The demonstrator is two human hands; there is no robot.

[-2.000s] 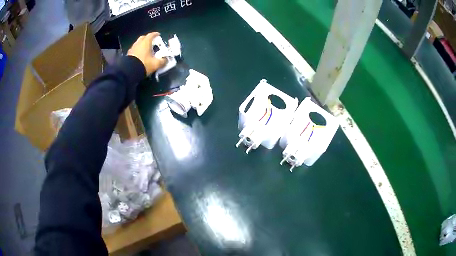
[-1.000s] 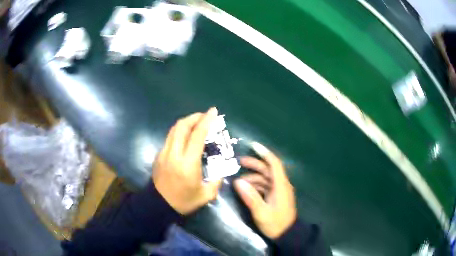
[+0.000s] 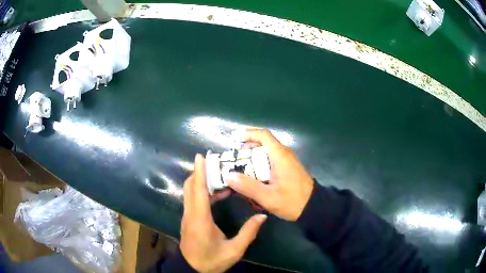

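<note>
A white inner module (image 3: 237,166) with a rounded white cap at each end and dark and metal bits between them is held above the bench. My right hand (image 3: 280,178) grips its right part, the thumb on the near side. My left hand (image 3: 210,226) has its fingers against and under the left cap; its thumb is spread away, below the module. A dark red wire shows under my right hand. The fingers hide the module's underside.
Two white housings (image 3: 109,48) with holes, wires and prongs stand upper left. A small module (image 3: 39,109) and small white cover (image 3: 20,94) lie beside them. A cream rail (image 3: 298,36) borders the green belt, which carries a white unit (image 3: 425,16). A plastic bag (image 3: 72,221) lies lower left.
The view has turned, so the housings sit further left. My right hand, apart from the module one second ago, now grips it; my left thumb has come off it.
</note>
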